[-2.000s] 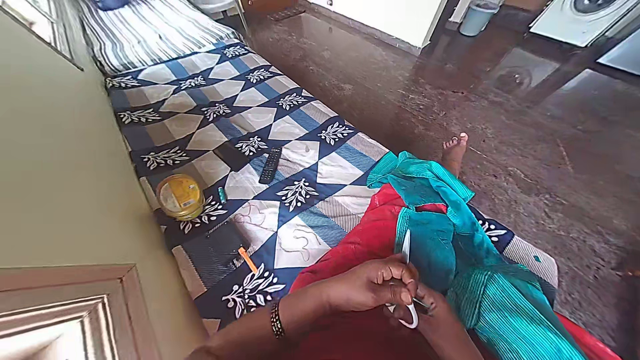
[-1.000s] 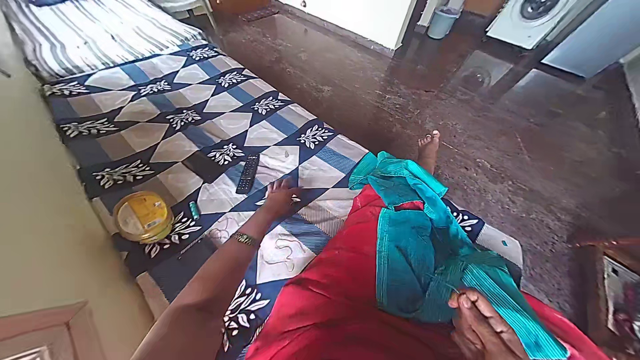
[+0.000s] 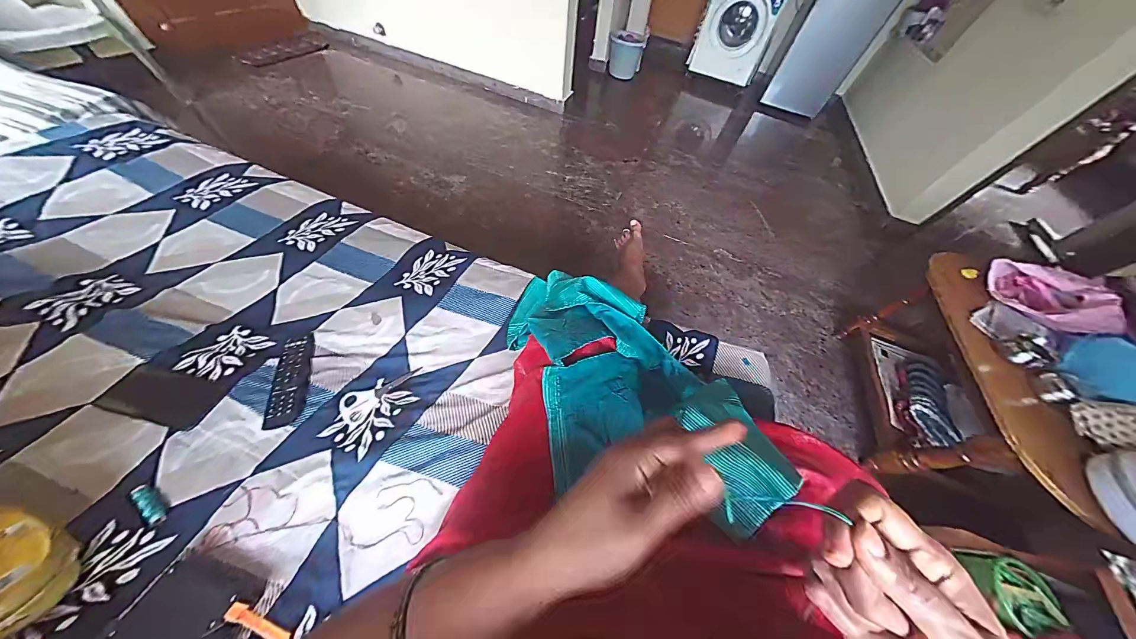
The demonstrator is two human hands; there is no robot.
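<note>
Teal cloth (image 3: 595, 408) lies across the red garment (image 3: 497, 479) on the lap. My right hand (image 3: 896, 559), at the lower right, pinches a teal strand that runs to the striped end of the cloth. My left hand (image 3: 648, 479) is over the cloth, blurred, with its index finger pointing right; whether it holds anything is unclear. Small scissors (image 3: 390, 386) lie on the patterned bedspread (image 3: 355, 311). A teal thread spool (image 3: 148, 504) and a black remote control (image 3: 288, 382) also rest there.
A yellow round container (image 3: 31, 559) and an orange-handled object (image 3: 256, 619) are at the lower left. To the right stands a wooden table (image 3: 1003, 382) with a pink cloth (image 3: 1056, 297) and other items. A bare foot (image 3: 631, 253) is on the floor beyond the bed.
My left hand has moved from the bedspread by the remote back over the teal cloth. The white item held two seconds ago is no longer in my hands. The view has turned right.
</note>
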